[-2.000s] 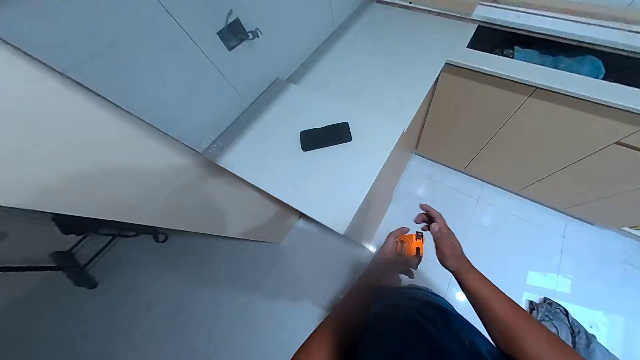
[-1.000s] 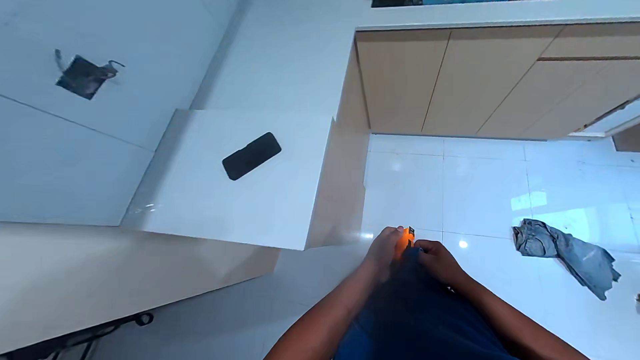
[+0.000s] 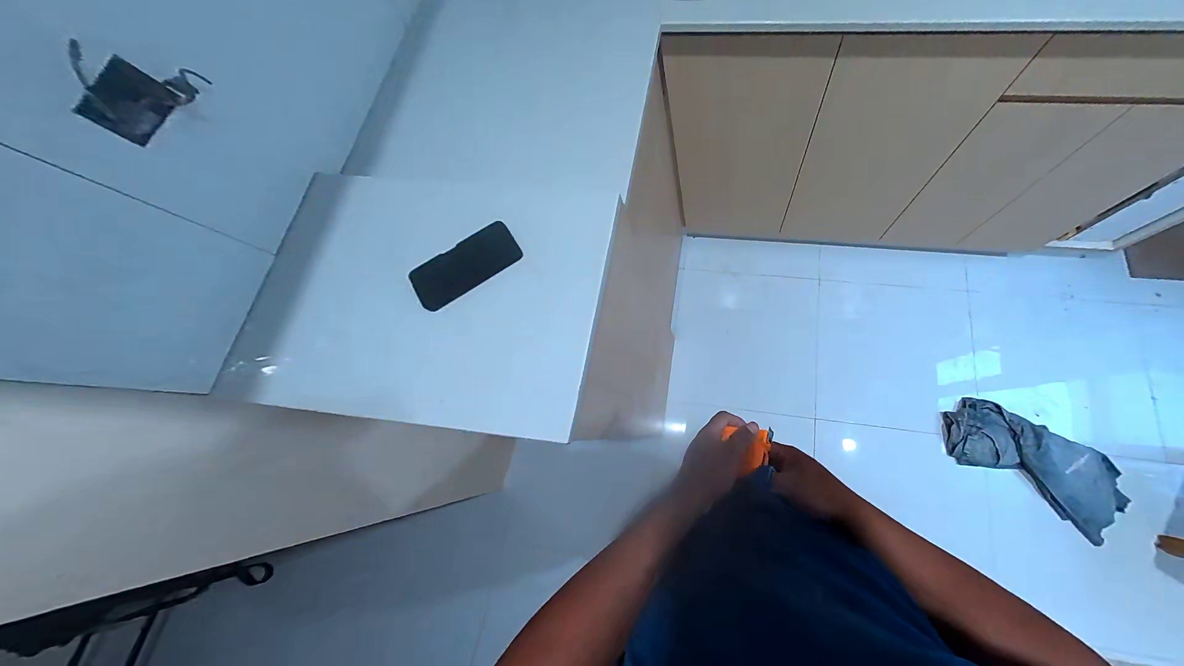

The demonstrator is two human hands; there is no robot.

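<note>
My left hand point(image 3: 717, 458) is closed around a small orange object point(image 3: 758, 451), possibly a tape measure; most of it is hidden by the fingers. Close against its right side is my right hand point(image 3: 807, 476), with fingers bent at the hem of my dark blue shirt point(image 3: 768, 573); whether it grips the cloth or the object I cannot tell. Both hands are low in front of my body, above the tiled floor. A black smartphone point(image 3: 465, 265) lies on the white countertop point(image 3: 481, 370), up and to the left of the hands.
Wooden cabinet fronts point(image 3: 869, 139) stand beyond the floor point(image 3: 749, 342). Crumpled grey cloth point(image 3: 1036, 458) lies on the tiles at right. Wires stick out of a dark wall opening point(image 3: 129, 100) at upper left. The counter's corner is left of my hands; black metal legs point(image 3: 139, 638) show at lower left.
My right hand, apart from the orange object two seconds ago with fingers spread, has come in beside it at my shirt. The view has swung, showing more floor and the whole grey cloth.
</note>
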